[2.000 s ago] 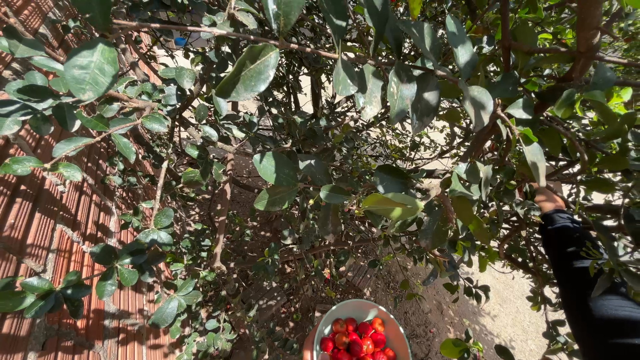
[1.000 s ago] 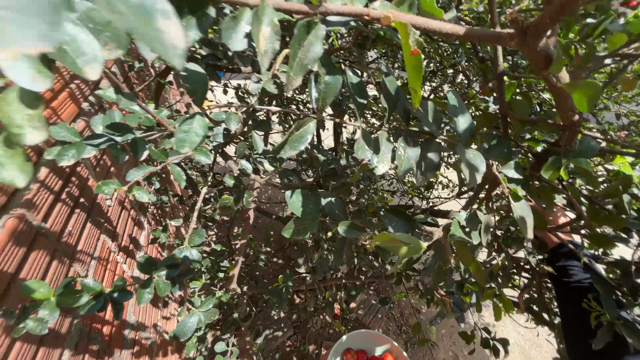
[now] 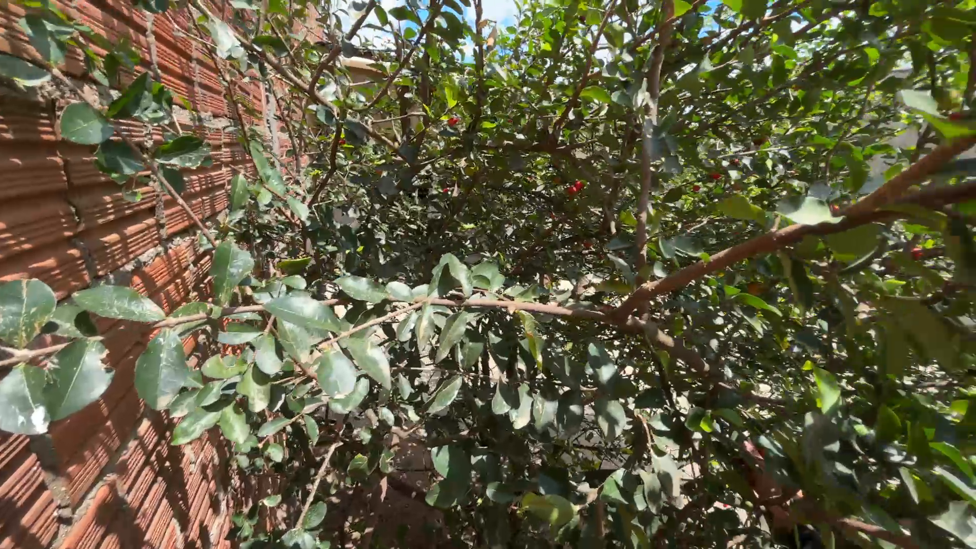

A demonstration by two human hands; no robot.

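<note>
A leafy fruit bush fills the head view, with small red fruits (image 3: pixel 574 187) scattered among its leaves, and more red spots at the upper centre and right. A brown branch (image 3: pixel 709 265) runs from the right edge down to a fork right of centre, and a thinner leafy branch (image 3: pixel 526 307) reaches left from it. Neither of my hands can be made out. Dense leaves and shade cover the lower right, where a dim reddish patch cannot be told apart. The bowl of red fruits is out of view.
A wall of ridged red hollow clay bricks (image 3: pixel 114 221) with mortar joints stands along the left side, close to the leaves. Branches cross at several heights, and one upright stem (image 3: pixel 650 152) rises right of centre. Sky shows at the top.
The view has tilted up strongly. The bowl of red fruits at the bottom and the dark sleeve at the right, both seen in the earlier frames, have dropped out of clear sight.
</note>
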